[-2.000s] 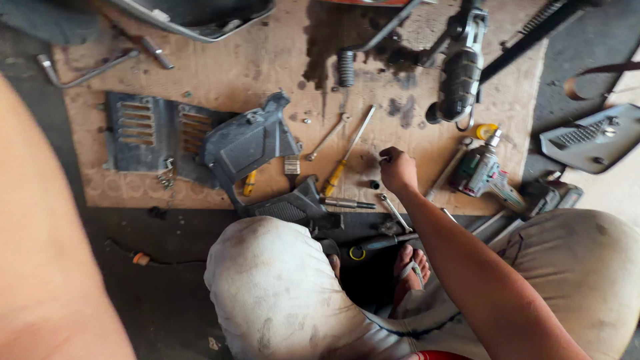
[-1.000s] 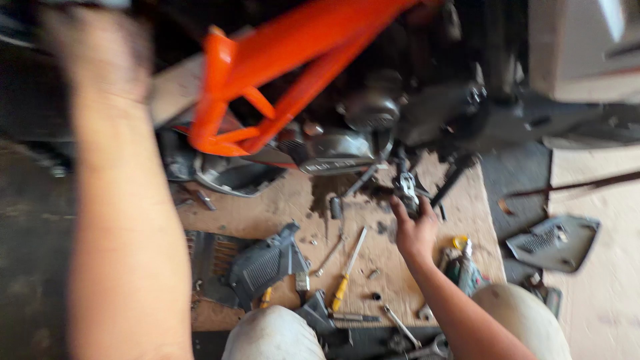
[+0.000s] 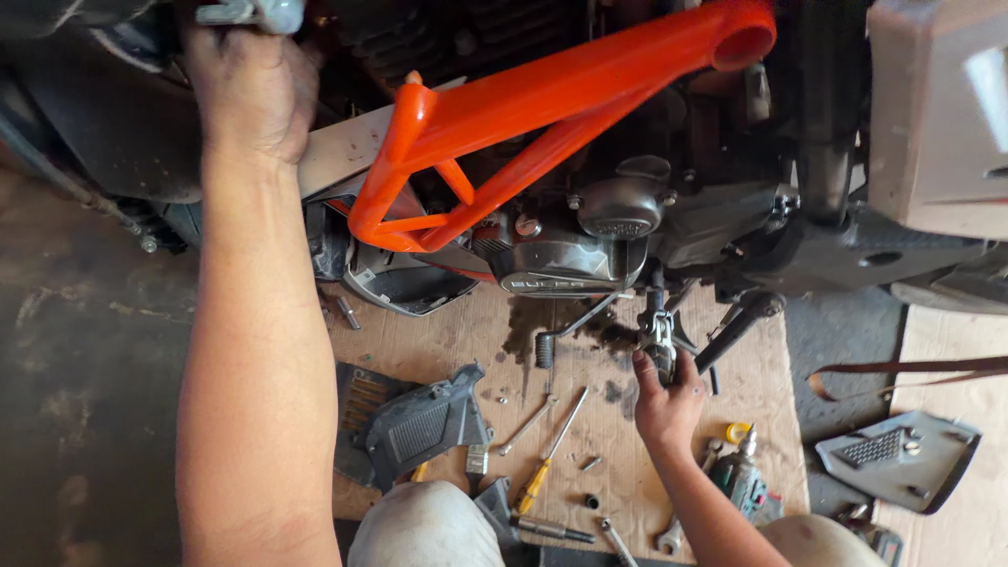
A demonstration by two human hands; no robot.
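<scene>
My left hand (image 3: 252, 90) is raised at the upper left beside the motorcycle, blurred, its fingers partly hidden near a pale metal part (image 3: 268, 12); whether it grips that part cannot be told. My right hand (image 3: 669, 405) is closed around the motorcycle's footrest (image 3: 664, 362), below the engine. A black engine side cover (image 3: 575, 264) lies between the two hands, with the orange tubular frame (image 3: 567, 102) above it. Just left of my right hand, a pedal lever with a ribbed rubber end (image 3: 543, 349) reaches down from the engine.
On the stained cardboard (image 3: 614, 449) lie a yellow-handled screwdriver (image 3: 535, 484), a wrench (image 3: 528, 425), a brush (image 3: 477, 461), a socket (image 3: 591, 501), a dark plastic cover (image 3: 425, 429) and a green power driver (image 3: 740, 480). Another plastic panel (image 3: 902, 461) lies at right, near a brown strap (image 3: 913, 366).
My right hand has moved from above the tools on the cardboard up to the footrest. The left hand has come into view at the motorcycle. The view has shifted up toward the engine.
</scene>
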